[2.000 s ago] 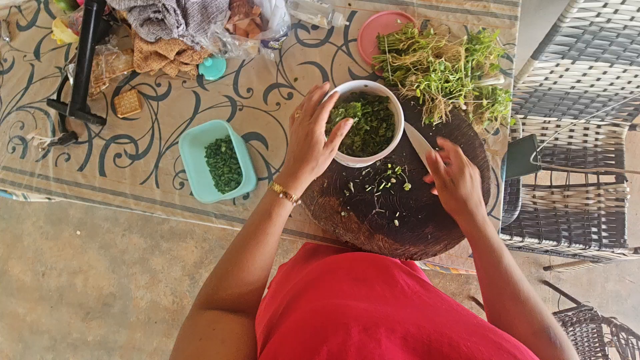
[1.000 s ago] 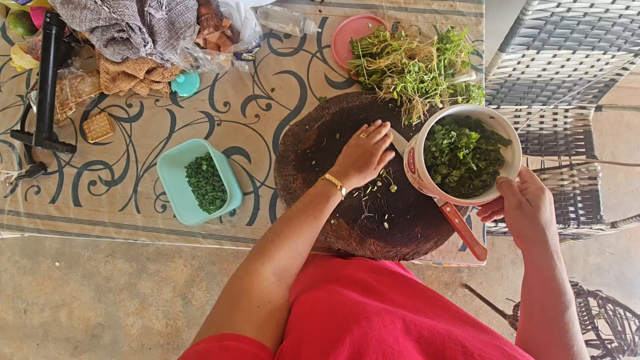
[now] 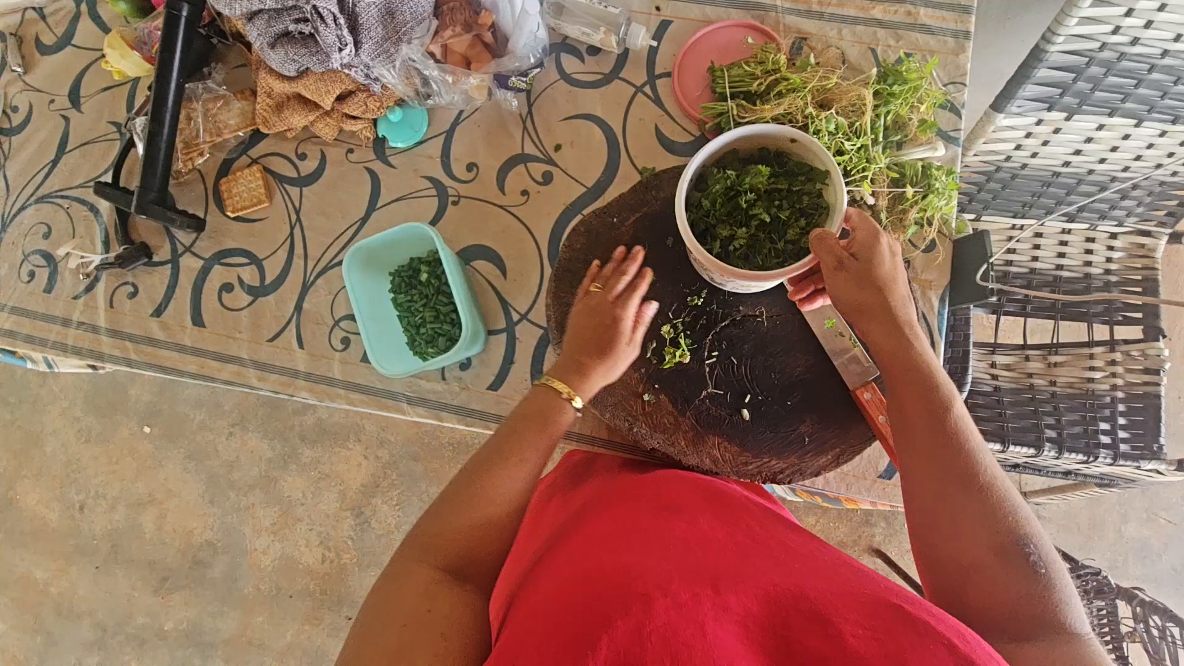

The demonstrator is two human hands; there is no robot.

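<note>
My right hand (image 3: pixel 856 268) grips the rim of a white tub (image 3: pixel 740 280) of chopped leafy herbs (image 3: pixel 760 208), over the upper right of a round dark wooden chopping board (image 3: pixel 740 388). Beneath that hand, a knife with a wooden handle (image 3: pixel 872 418) lies along the board's right side, its tip hidden. My left hand (image 3: pixel 612 319), wearing a ring and a bracelet, is flat over the board's left part with nothing in it. Beside its fingers are herb scraps (image 3: pixel 677 344). A turquoise container (image 3: pixel 370 305) with chopped green pieces (image 3: pixel 425 307) stands to the left.
Uncut herbs with roots (image 3: pixel 832 111) lie beyond the tub, partly over a pink lid (image 3: pixel 712 65). A black stand (image 3: pixel 166 120), a cracker (image 3: pixel 245 191), cloths (image 3: pixel 314 92), a small turquoise lid (image 3: pixel 402 125) and a plastic bottle (image 3: pixel 592 23) are at the back left. A woven chair (image 3: pixel 1064 277) stands right.
The tub was between both hands, then in my right hand at the board's right side; now it is further left and back over the board. My left hand has moved toward the board's left edge.
</note>
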